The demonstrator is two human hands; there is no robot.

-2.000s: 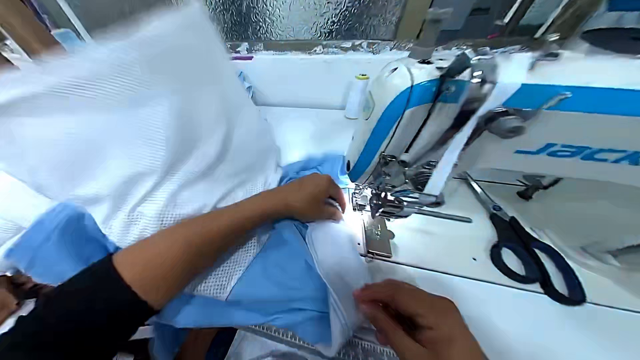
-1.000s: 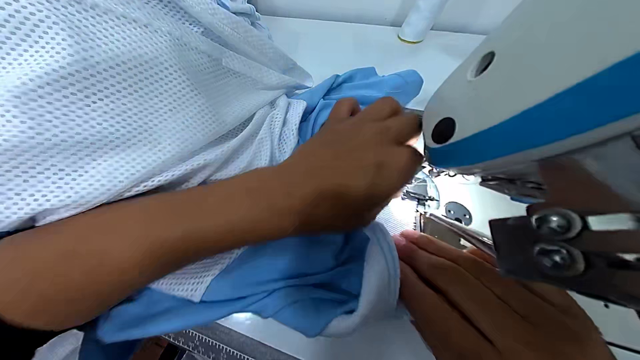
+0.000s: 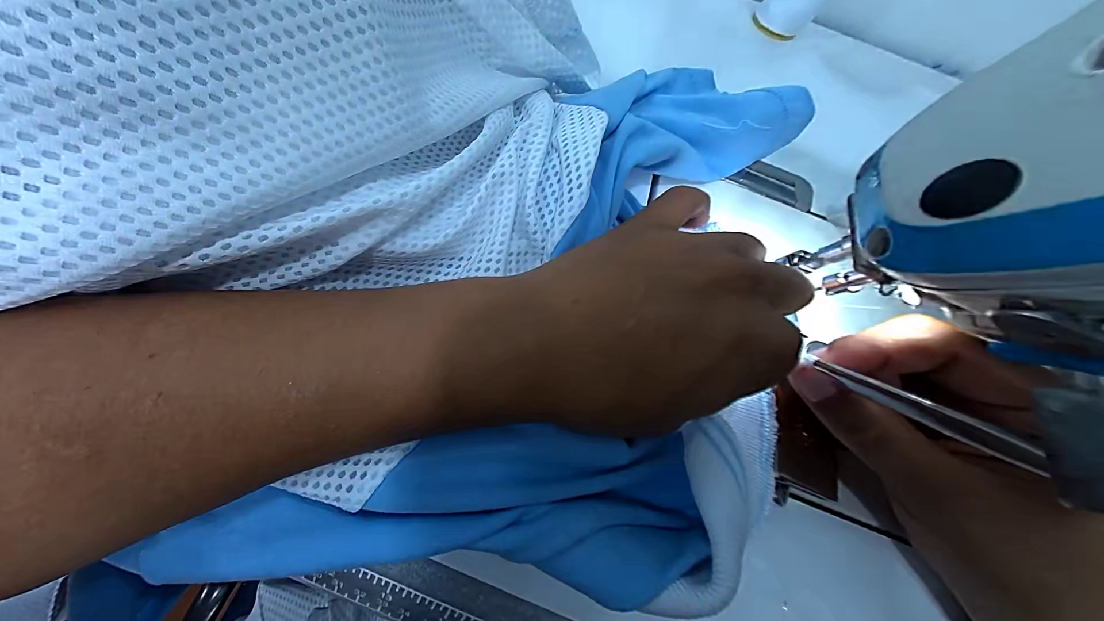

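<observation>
My left hand (image 3: 673, 319) grips the cloth right beside the sewing machine's needle area, its curled fingers hiding most of the fabric edge. White mesh fabric (image 3: 259, 138) spreads behind and left of my forearm. Light blue fabric (image 3: 535, 500) joined to it bunches below my wrist, with a white ribbed band (image 3: 733, 492) along its right edge. Under the machine head (image 3: 992, 172), my right hand (image 3: 914, 388) has its thumb and index finger close together near the needle area, beside a slim metal rod. Whether they pinch cloth or the rod is hidden.
The machine's needle and presser parts (image 3: 832, 267) are close to my left fingertips. A white thread cone (image 3: 785, 17) stands on the white table (image 3: 871, 78) at the back. A metal ruler (image 3: 414, 595) lies along the front edge, partly under the fabric.
Two seconds ago my right hand was nearer the front, at the band; it is now under the machine head. The view has moved much closer.
</observation>
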